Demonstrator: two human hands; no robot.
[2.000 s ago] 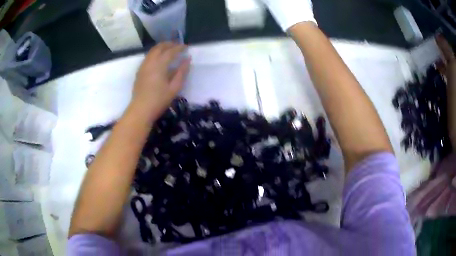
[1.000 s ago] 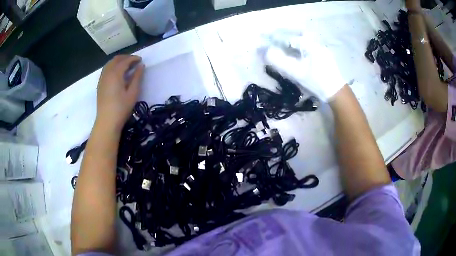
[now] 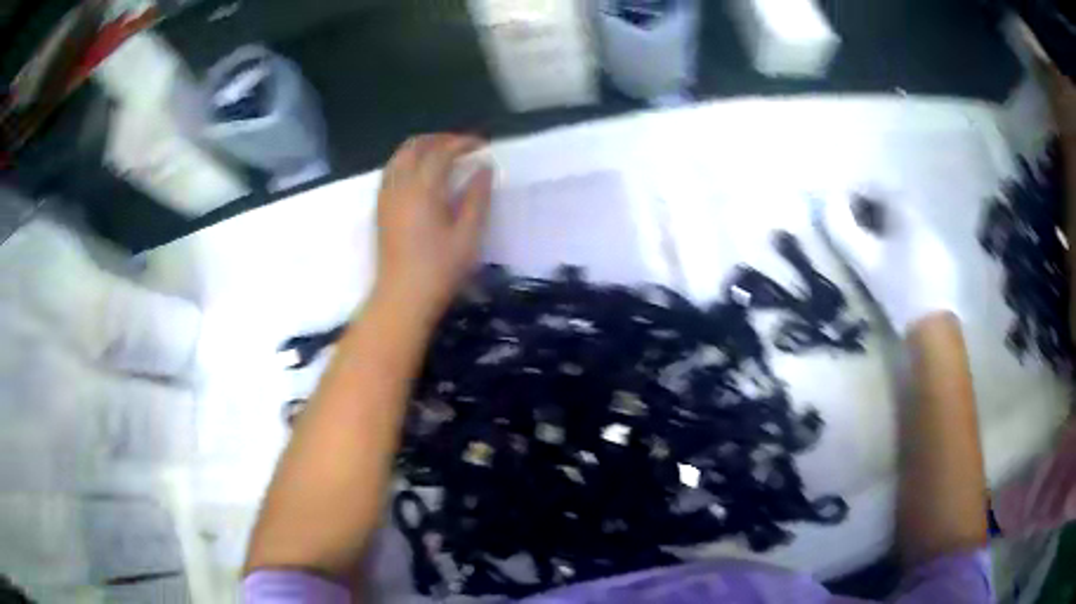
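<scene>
A large tangled pile of black USB charging cables (image 3: 566,413) lies on the white worktable in front of me, with silver plugs showing. A smaller clump of cables (image 3: 808,301) lies at its right. My left hand (image 3: 431,212) is bare, at the table's far edge above the pile, its fingers curved and apart from the thumb, with nothing clear in it. My right hand (image 3: 909,260), in a white glove, is blurred over the right of the table. A small dark piece, apparently a cable, shows at its fingers.
The dark belt (image 3: 389,71) runs behind the table with white cartons (image 3: 537,53) and bagged devices (image 3: 266,118). Stock cartons (image 3: 130,342) line the left. At the right edge are another cable pile (image 3: 1032,260) and part of another person.
The view has swung left, so things appear further right. My right hand has moved right, away from the small cable clump. My left hand stays near the table's far edge.
</scene>
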